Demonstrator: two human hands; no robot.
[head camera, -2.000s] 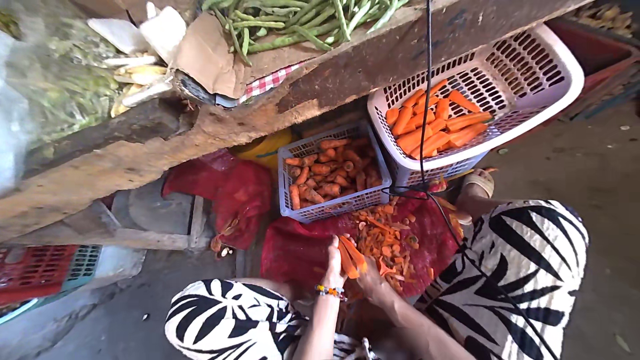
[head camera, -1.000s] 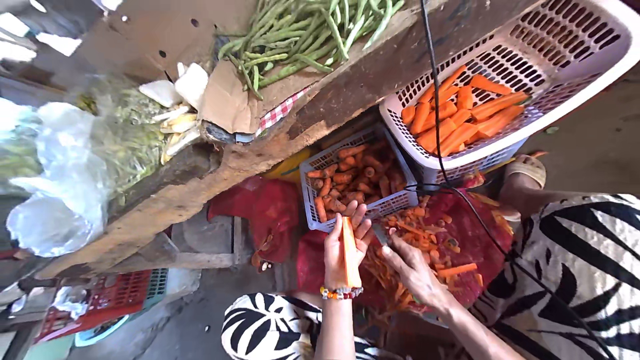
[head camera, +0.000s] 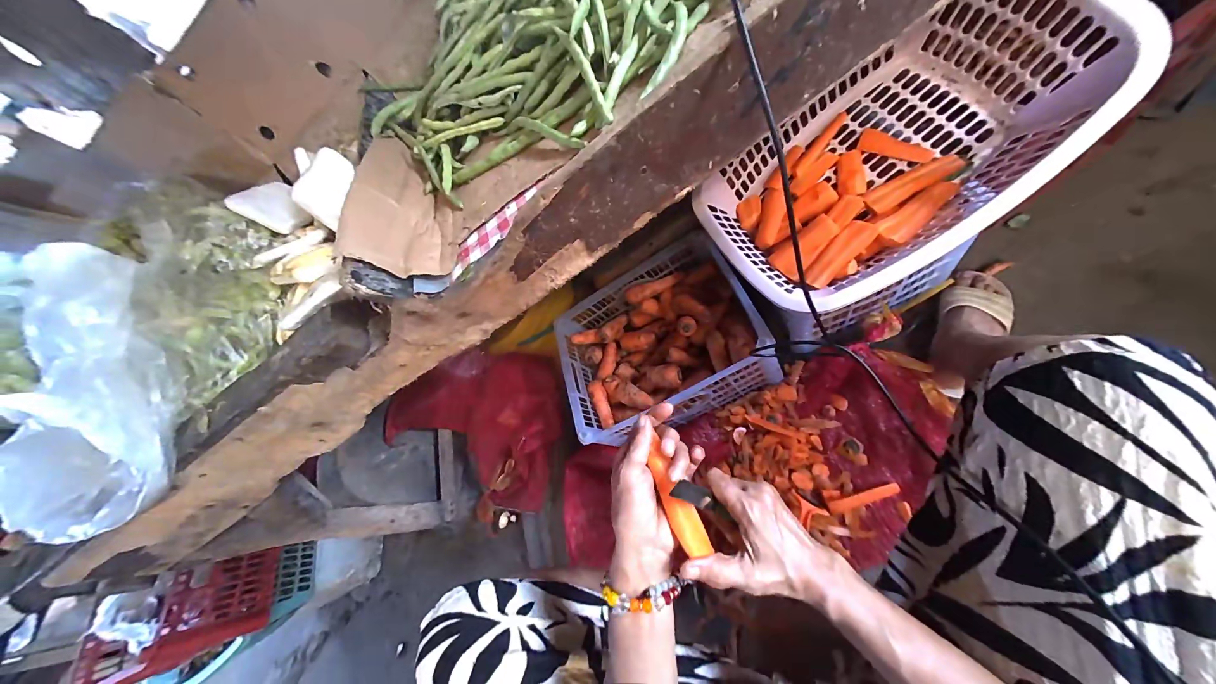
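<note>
A peeled carrot (head camera: 678, 503) lies along the palm and fingers of my left hand (head camera: 643, 508), which wears a beaded bracelet. My right hand (head camera: 774, 537) grips a small dark tool, a peeler or knife (head camera: 692, 493), against the carrot; its exact shape is partly hidden by my fingers. Just beyond my hands is a lavender plastic basket (head camera: 577, 397) of unpeeled carrots (head camera: 655, 332). To its right, a larger pale pink basket (head camera: 1035, 180) holds peeled carrots (head camera: 836, 237). Carrot peelings and cut ends (head camera: 798, 456) are scattered on red cloth or sacking (head camera: 888, 404) beside my right hand.
A rough wooden table edge (head camera: 570, 223) crosses above, with green beans (head camera: 532, 85) on cardboard and a clear plastic bag (head camera: 81, 418) on it. A black cable (head camera: 774, 142) hangs in front of the baskets. Red crate (head camera: 214, 608) at lower left; my sandalled foot (head camera: 977, 309) beside the large basket.
My right hand has come back against the carrot in my left hand; one second ago they were apart, with the left palm turned up under the carrot. The view has shifted closer to the baskets.
</note>
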